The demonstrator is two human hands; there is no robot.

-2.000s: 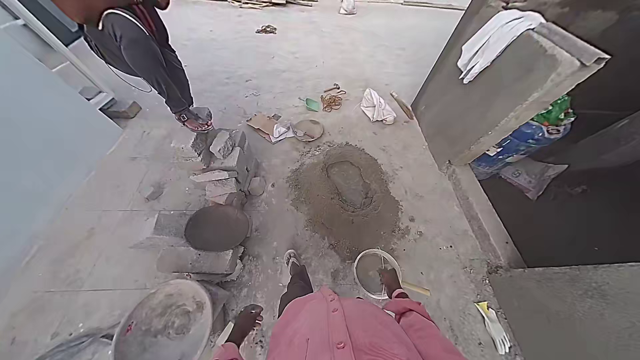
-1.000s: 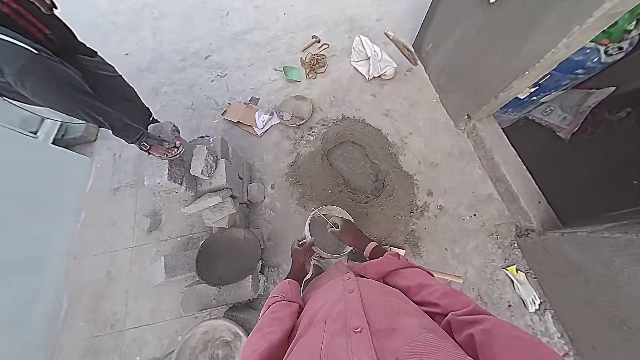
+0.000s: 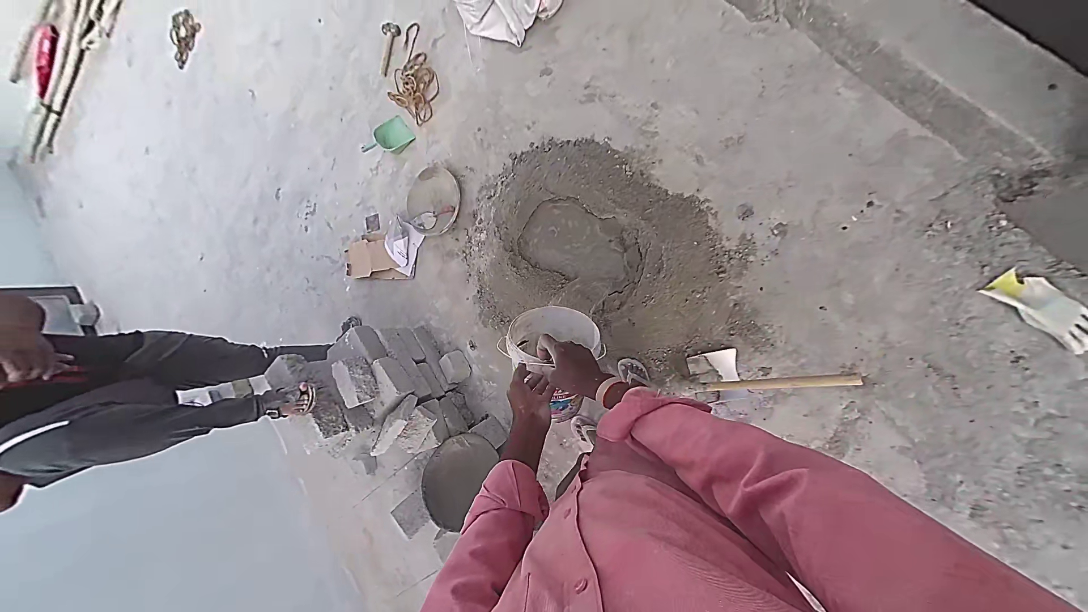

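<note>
A white plastic bucket (image 3: 557, 325) with a wire handle stands or hangs just in front of my body; whether it touches the floor cannot be told. My left hand (image 3: 530, 393) is at its near rim, fingers bent against it. Over the same rim lies my right hand (image 3: 571, 364), its fingers curled; its exact grip is unclear. Beyond the bucket spreads a heap of grey sand or mortar (image 3: 680, 246) with a wet hollow (image 3: 574, 242) in its middle. A shallow round pan of grey mix (image 3: 459, 482) sits by the blocks, left of my left arm.
Stacked concrete blocks (image 3: 395, 374) lie to the left, with another person (image 3: 153, 382) beyond them. A wooden handle (image 3: 786, 382) and gloves (image 3: 1037, 306) are at right. Farther off lie a round pan (image 3: 433, 201), cardboard (image 3: 374, 257), a green dustpan (image 3: 393, 134), rope (image 3: 415, 89) and a hammer (image 3: 388, 49).
Two seconds ago my left hand was apart from the bucket, at lower left; by one second ago both hands were at it, and they remain there. The view has turned strongly.
</note>
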